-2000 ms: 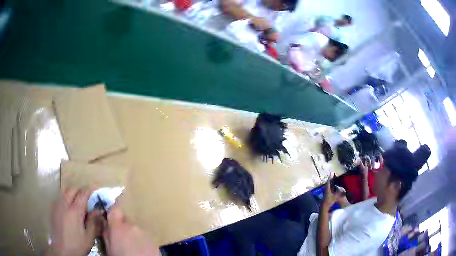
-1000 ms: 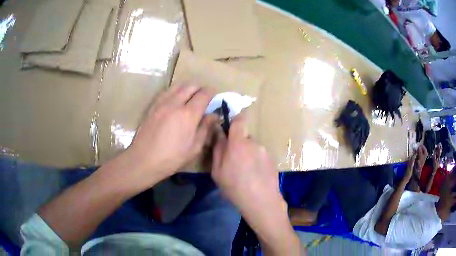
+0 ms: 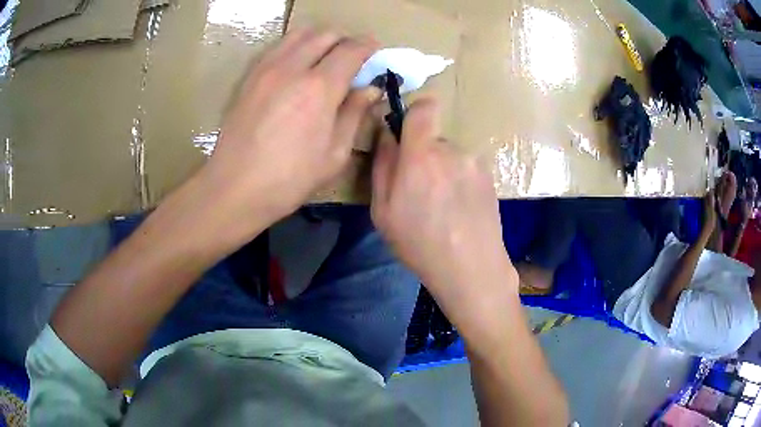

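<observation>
A white glue bottle [image 3: 406, 65] lies over a cardboard pad [image 3: 430, 29], its pointed nozzle to the right. My left hand [image 3: 288, 117] grips the bottle's left side from above. My right hand [image 3: 438, 196] holds the black utility knife [image 3: 394, 107], whose front end is against the bottle near my left fingers. The knife's lower part is hidden inside my right hand. The exact cut in the bottle cannot be made out.
More cardboard pads [image 3: 79, 25] lie at the upper left. A yellow tube [image 3: 630, 47] and black bundles [image 3: 626, 125] lie on the bench [image 3: 75, 158] at right, near the green divider [image 3: 709, 42]. A person in a white shirt [image 3: 697, 300] sits at right.
The view has swung down and to the right, so the hands appear first nearer the middle, then higher up. Both hands stay on the bottle and knife.
</observation>
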